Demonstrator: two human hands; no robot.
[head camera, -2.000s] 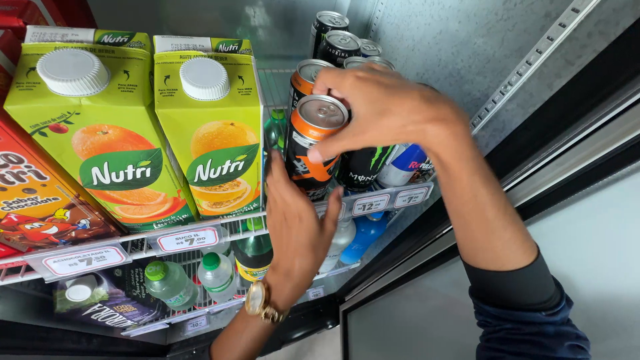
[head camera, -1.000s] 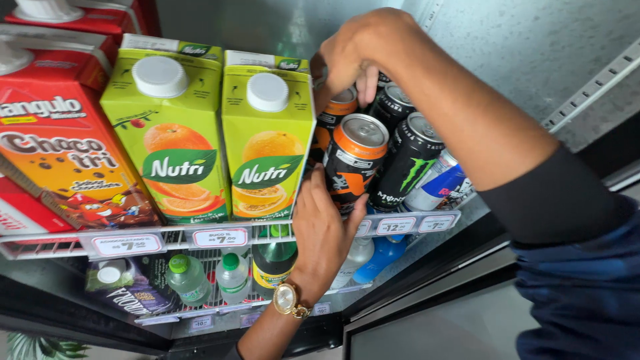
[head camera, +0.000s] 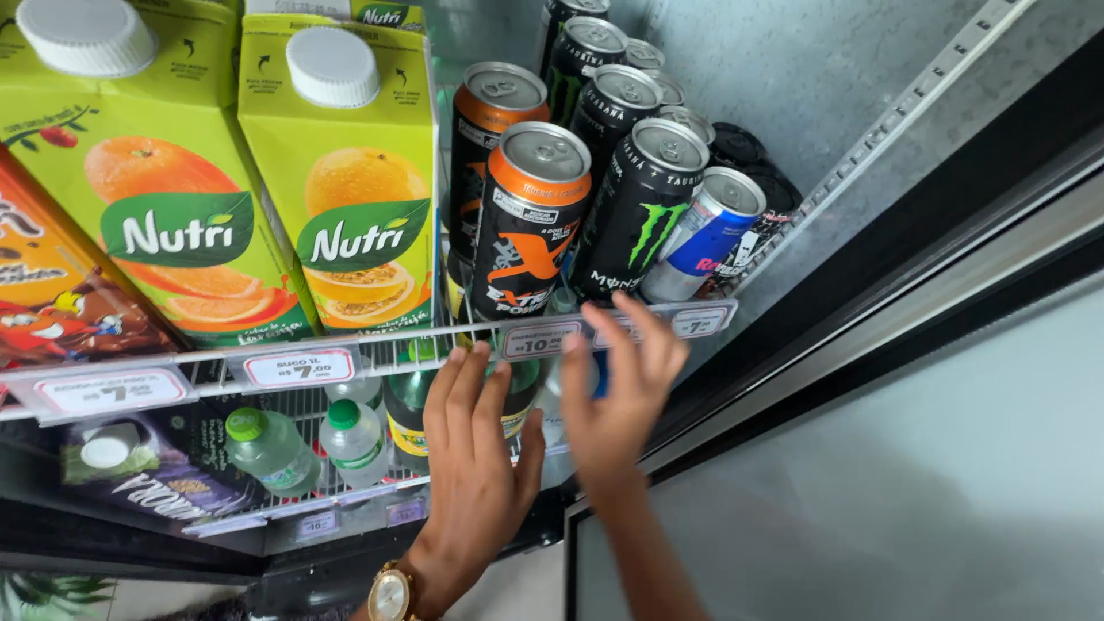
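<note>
My left hand, with a gold wristwatch on its wrist, holds nothing; its fingertips are at the wire shelf's front edge. My right hand is empty too, fingers spread and slightly blurred, before the price tags. Just above them stands an orange-and-black energy drink can, upright at the front, with a second orange-topped can behind it to the left. A black Monster can is beside it on the right, then a blue-and-silver Red Bull can.
Green Nutri juice cartons and a chocolate drink carton fill the shelf's left side. Small bottles and a purple carton occupy the lower shelf. The cooler's metal side wall and dark door frame bound the right.
Both hands have let go of the front orange-and-black can and come down to the shelf edge. My right hand was behind that can one second ago.
</note>
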